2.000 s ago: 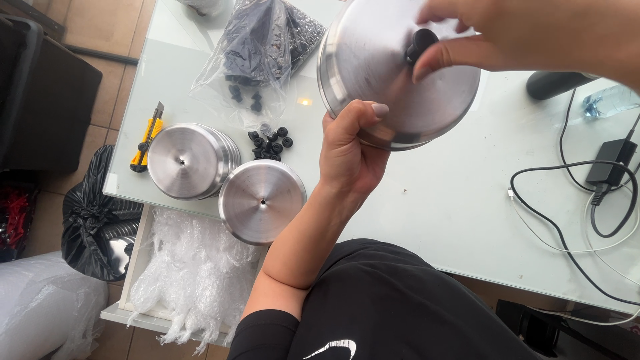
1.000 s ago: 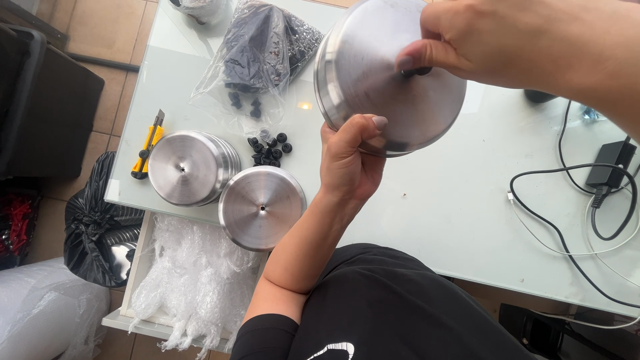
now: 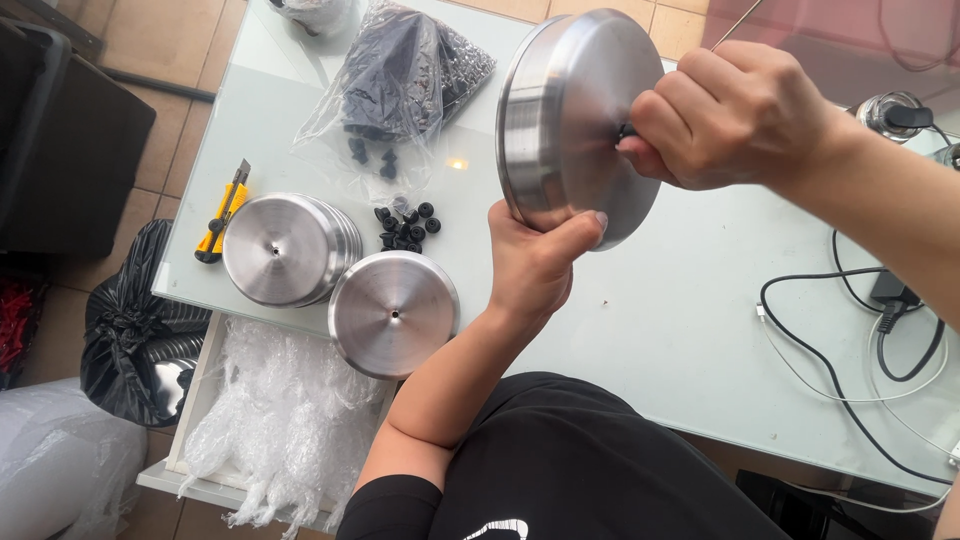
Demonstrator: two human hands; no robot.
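Observation:
My left hand (image 3: 536, 259) grips the lower rim of a round brushed-metal lid (image 3: 577, 150), which is raised above the glass table and tilted on edge. The fingers of my right hand (image 3: 712, 124) pinch a small black knob (image 3: 625, 133) at the lid's centre, mostly hidden by them. To the left stands a stack of metal lids (image 3: 277, 251) with a centre hole in the top one. Another holed metal lid (image 3: 394, 315) lies beside it. A cluster of black knobs (image 3: 409, 227) sits just behind these.
A yellow utility knife (image 3: 223, 214) with its blade out lies left of the stack. Bags of black parts (image 3: 394, 82) and small metal parts (image 3: 469, 64) are at the back. Bubble wrap (image 3: 285, 420) fills an open drawer. Black cables (image 3: 806, 341) lie on the right of the glass table (image 3: 675, 322).
The held lid has turned more onto its edge, showing its side wall. My right hand has stayed at the centre knob, its fingers now more curled.

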